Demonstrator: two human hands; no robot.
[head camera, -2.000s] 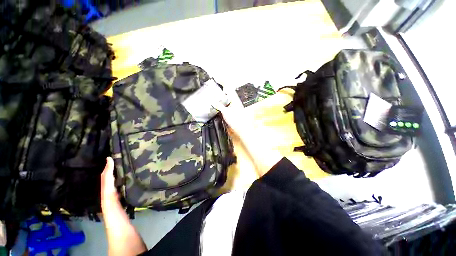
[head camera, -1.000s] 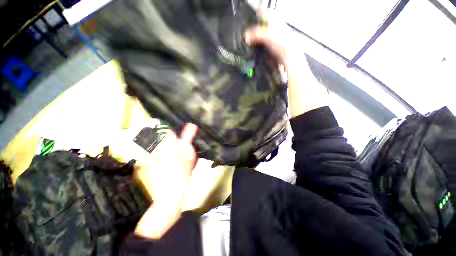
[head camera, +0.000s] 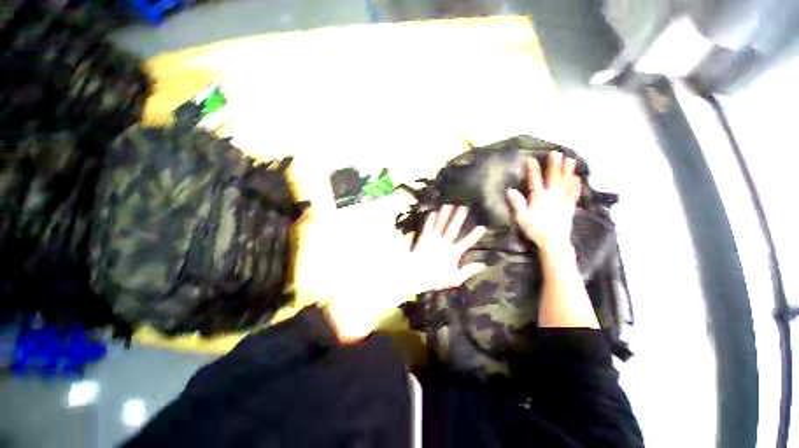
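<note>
A camouflage backpack (head camera: 491, 306) lies on the pale table in front of me, right of centre. My left hand (head camera: 442, 254) lies spread, palm down, at the bag's left side. My right hand (head camera: 550, 201) lies spread on its upper part. Neither hand grips anything that shows. The sleeves and my right forearm cover part of the bag's lower end. No hang tag can be made out on this bag.
Another camouflage backpack (head camera: 166, 236) lies at the left, against a dark stack of bags (head camera: 44, 175). Two groups of black-and-green cards (head camera: 361, 185) lie on the table (head camera: 517, 44). A blue plastic stool (head camera: 57, 350) stands at the lower left.
The backpack my hands held raised a second ago now lies flat on the table. Both hands have opened out on it. The view has turned.
</note>
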